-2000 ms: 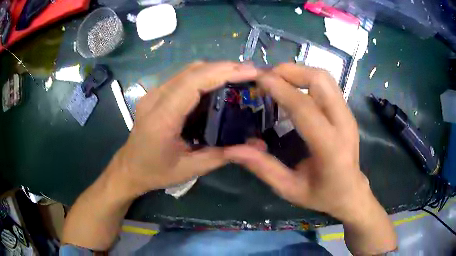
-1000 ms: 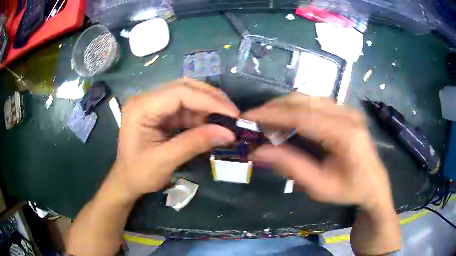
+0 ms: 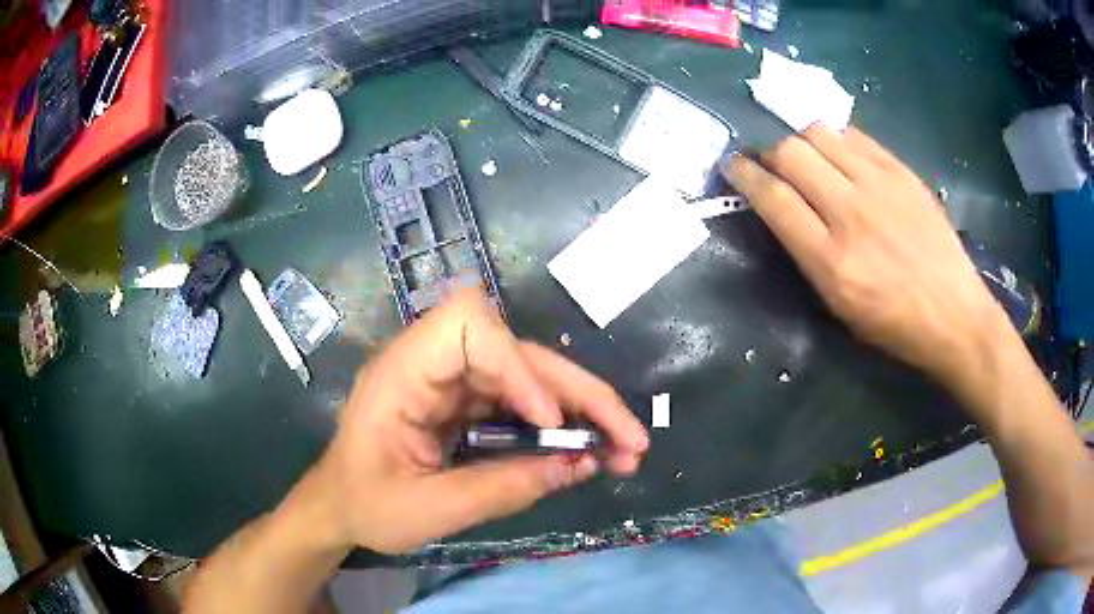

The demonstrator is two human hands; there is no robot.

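Note:
My left hand (image 3: 444, 420) is shut on a small dark part (image 3: 510, 439) with a white patch, seen edge-on just above the mat near the bench edge. My right hand (image 3: 840, 216) is at the upper right, its fingers closed on silver tweezers (image 3: 722, 206) with a row of holes; their far end is hidden under the hand. The tweezers reach the corner of a white card (image 3: 630, 250) on the mat. The grey middle frame (image 3: 438, 198) lies behind my left hand, its lower end covered. The front housing (image 3: 576, 126) with its open window lies beyond the card.
A clear dish of silver grains (image 3: 206, 178), a white rounded item (image 3: 302, 130) and a red tray (image 3: 108, 132) are at upper left. A white stick (image 3: 274, 326) lies left. The electric screwdriver (image 3: 1008, 288) is partly behind my right arm. Paper scraps lie about.
My hands have parted: the right went up and right to the tweezers, the left keeps the dark part lower down. The view has shifted, and the middle frame and white card now show.

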